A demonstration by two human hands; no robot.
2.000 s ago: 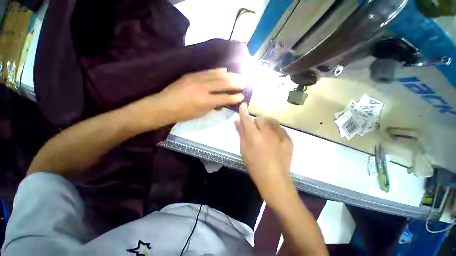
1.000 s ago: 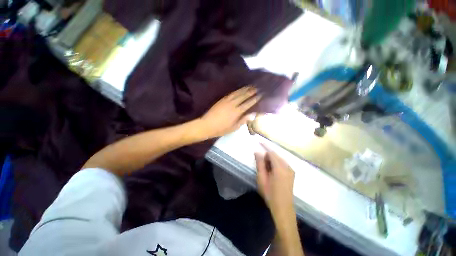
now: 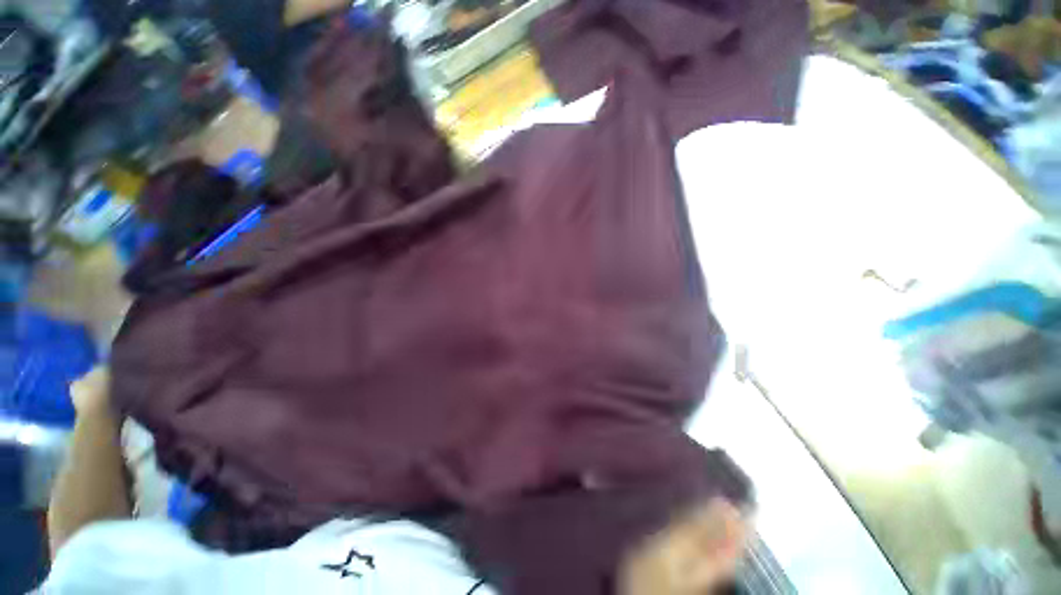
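A large maroon cloth garment piece [image 3: 465, 337] is spread wide across the middle of the view, off the needle area and blurred by motion. My right hand [image 3: 686, 552] is at its lower right corner, blurred, with the fingers closed on the cloth edge. My left hand [image 3: 91, 401] is at the far left edge of the cloth, partly hidden by it; its fingers look closed on the cloth, but the grip is not clear. The sewing machine head [image 3: 989, 337] stands at the right, cut off by the frame edge.
The beige machine bed [image 3: 849, 442] and white table [image 3: 838, 198] lie right of the cloth. More maroon cloth [image 3: 686, 58] lies at the top. A blurred white pile [image 3: 977, 572] is at the lower right. Another person's arm [image 3: 314, 9] shows at the top left.
The cloth has come away from the needle and is spread out to the left. My left hand has moved far left, my right hand has taken the cloth edge. The view has swung left.
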